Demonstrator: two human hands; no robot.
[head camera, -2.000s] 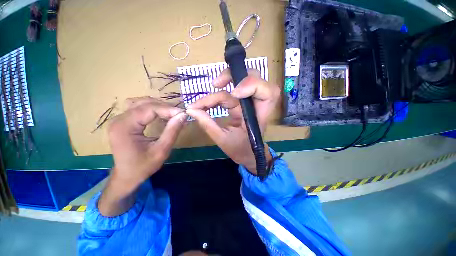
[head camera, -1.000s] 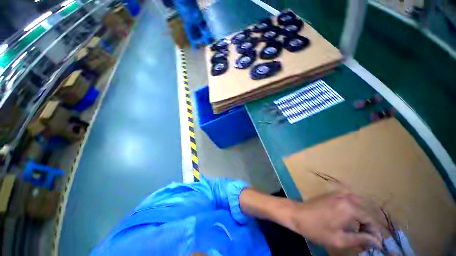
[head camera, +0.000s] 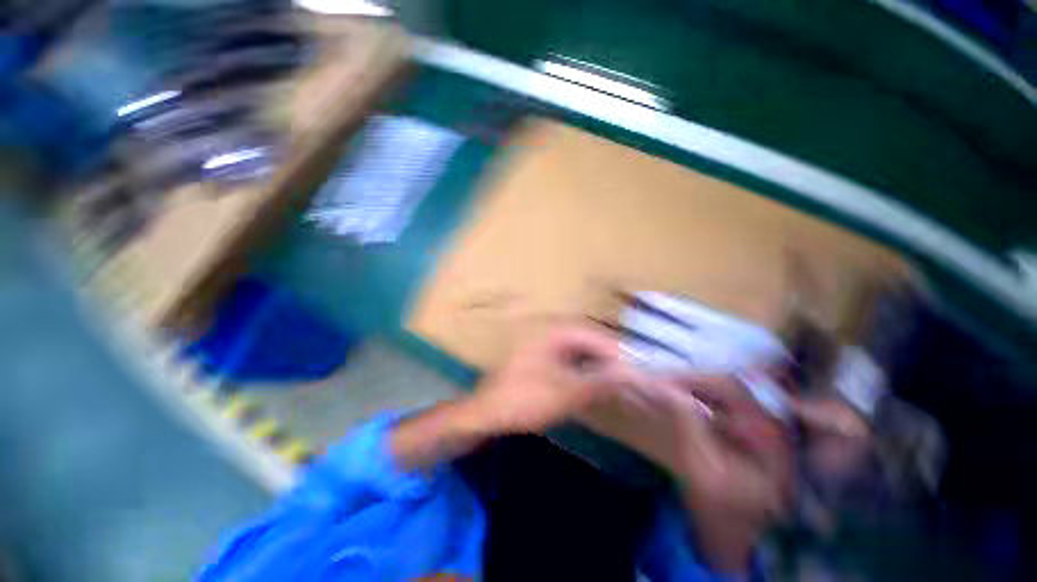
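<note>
The view is strongly blurred. The white striped panel (head camera: 707, 330) lies on the brown cardboard sheet (head camera: 671, 216), with dark thin wires at its left end. My left hand (head camera: 552, 381) is at the panel's lower left, its fingertips pointing right; whether they pinch a wire cannot be made out. My right hand (head camera: 739, 449) is just below and right of the panel, close to the left fingertips. Blur hides what it holds, and no soldering iron can be made out in it.
A second white panel (head camera: 392, 176) lies on the green bench at the left. Beyond it are a cardboard stack (head camera: 245, 222) with blurred dark things and a blue bin (head camera: 273, 335) below. A large dark shape (head camera: 955, 352) stands at the right. A faint wire lies on the cardboard.
The camera has swung right, away from the aisle, so the cardboard, the panel and the dark shape show more. My right hand has come into view beside my left hand.
</note>
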